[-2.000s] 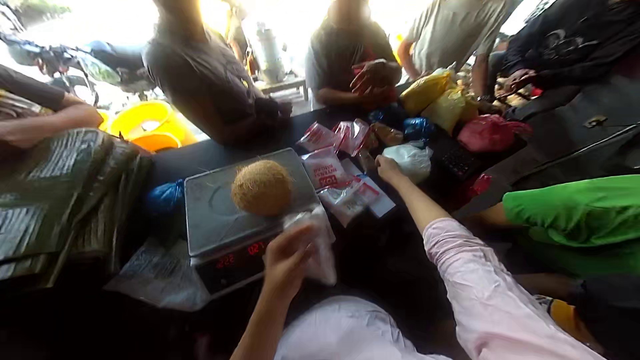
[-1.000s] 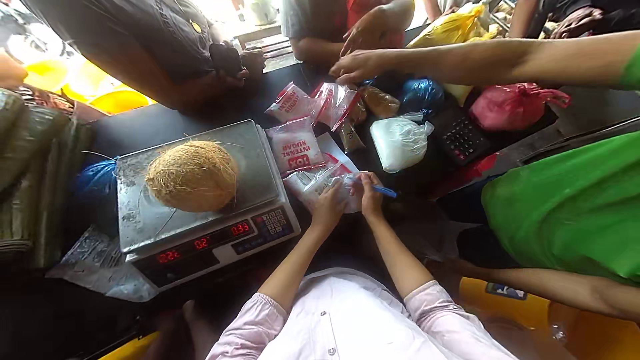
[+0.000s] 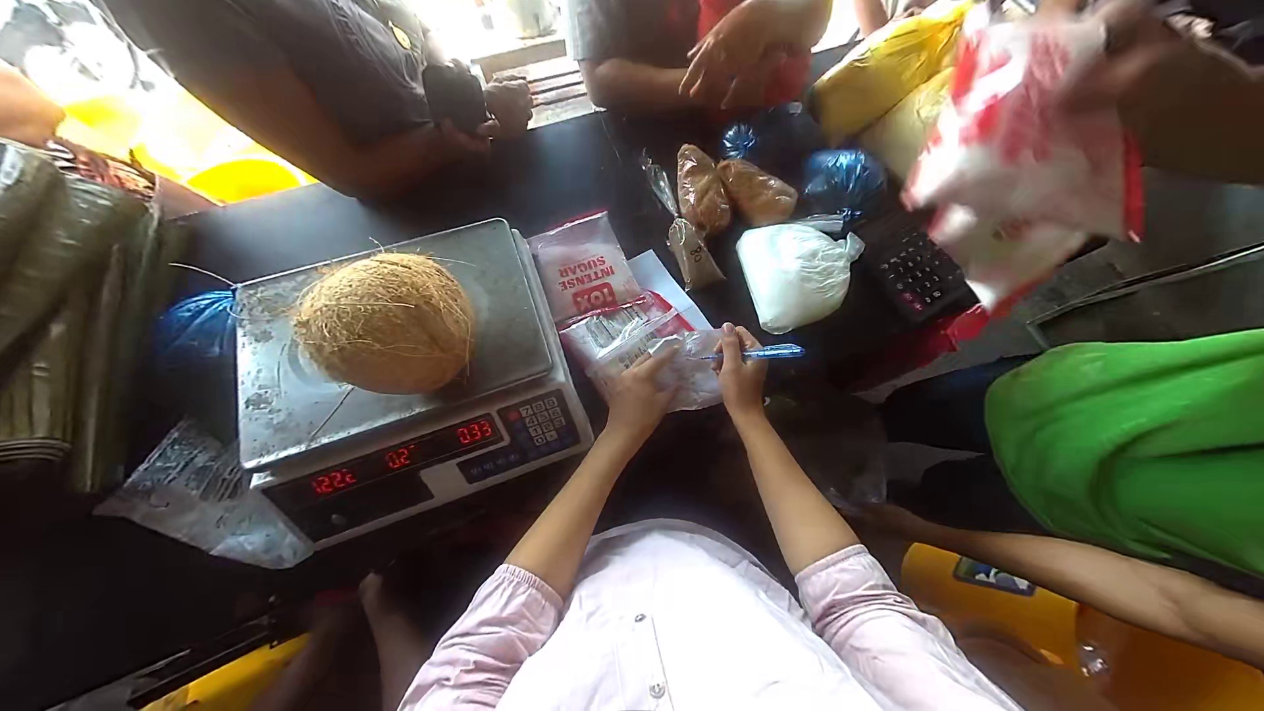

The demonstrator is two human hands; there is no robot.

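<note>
Near the table's front edge my left hand (image 3: 644, 393) grips a clear plastic bag (image 3: 691, 370). My right hand (image 3: 741, 375) holds a blue pen (image 3: 775, 352) and touches the same bag, its fingers closed. Red-and-white printed sugar packets (image 3: 590, 267) lie just beyond and under my hands, on a white sheet of paper (image 3: 671, 286). To the left, a husked brown coconut (image 3: 387, 321) rests on the steel plate of a digital scale (image 3: 499, 346) with lit red digits.
A white-filled plastic bag (image 3: 798, 275), small brown bags (image 3: 755, 193), a blue bag (image 3: 841, 183) and a calculator (image 3: 918, 272) lie right of the packets. A co-worker's arm at upper right holds red-and-white packets (image 3: 1027, 148). Leaf bundles (image 3: 59, 296) are at left; people stand around the table.
Two seconds ago my right arm reached toward the white bag; now both hands are together at the clear bag. Some sugar packets have left the table, and a co-worker now holds red-and-white packets.
</note>
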